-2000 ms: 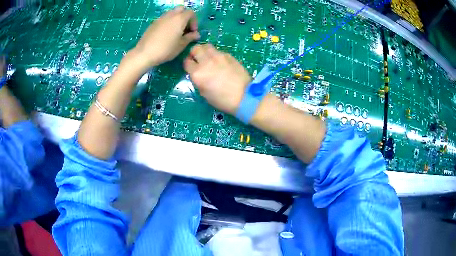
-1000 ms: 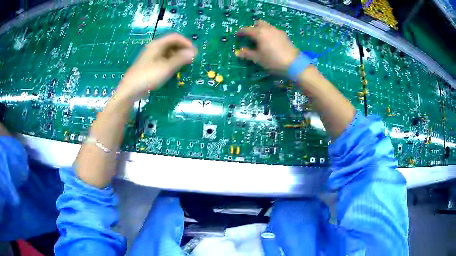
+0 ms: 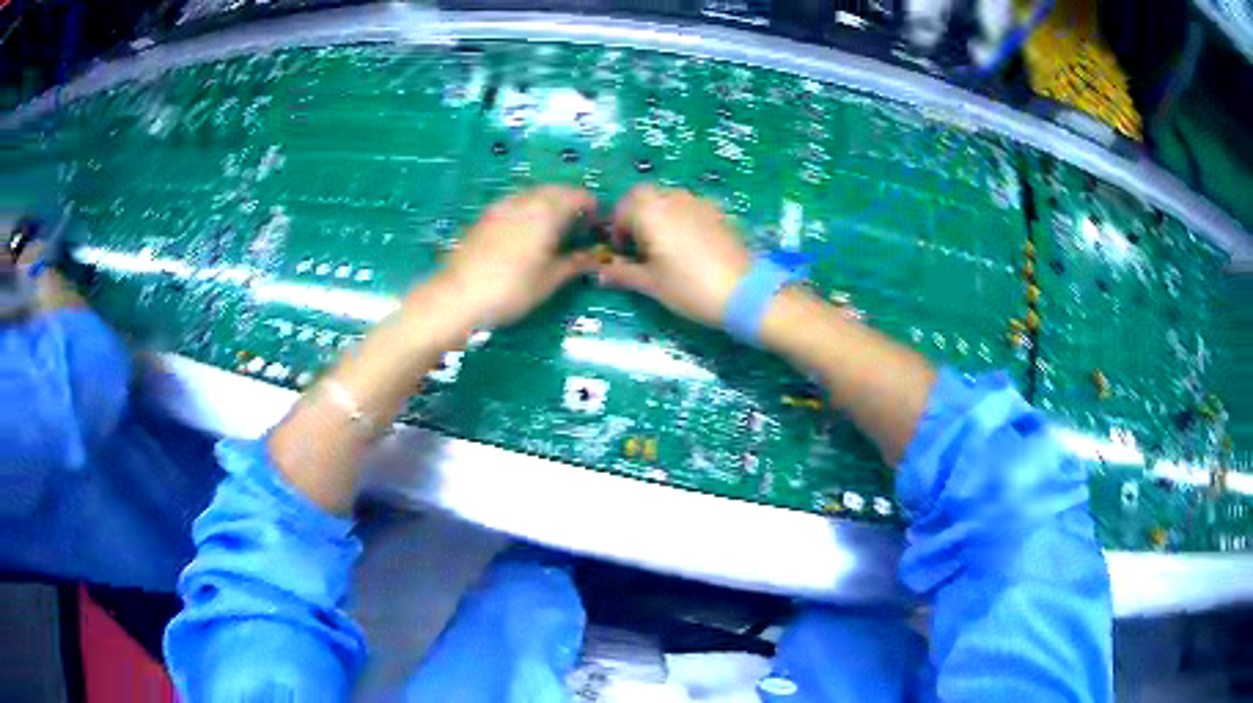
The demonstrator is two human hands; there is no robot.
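A large green printed circuit board (image 3: 371,151) lies across the bench, blurred by motion. My left hand (image 3: 529,254) and my right hand (image 3: 673,254) are close together above its middle, fingertips almost meeting. A small yellow component (image 3: 602,253) shows between the fingertips; I cannot tell which hand holds it, or whether it sits on the board. A light blue wrist strap (image 3: 759,295) is on my right wrist and a thin silvery bracelet (image 3: 344,400) on my left. A pair of small yellow components (image 3: 640,448) stands near the board's front edge.
The white bench edge (image 3: 618,526) runs along the front. A bin heap of loose yellow parts (image 3: 1079,69) is at the back right. Another person's blue sleeve (image 3: 62,385) and hand are at the far left. A dark seam (image 3: 1031,275) crosses the board at right.
My hands were apart a second ago and are now together over the board's middle. The view has shifted, showing more of the back rail and the yellow heap.
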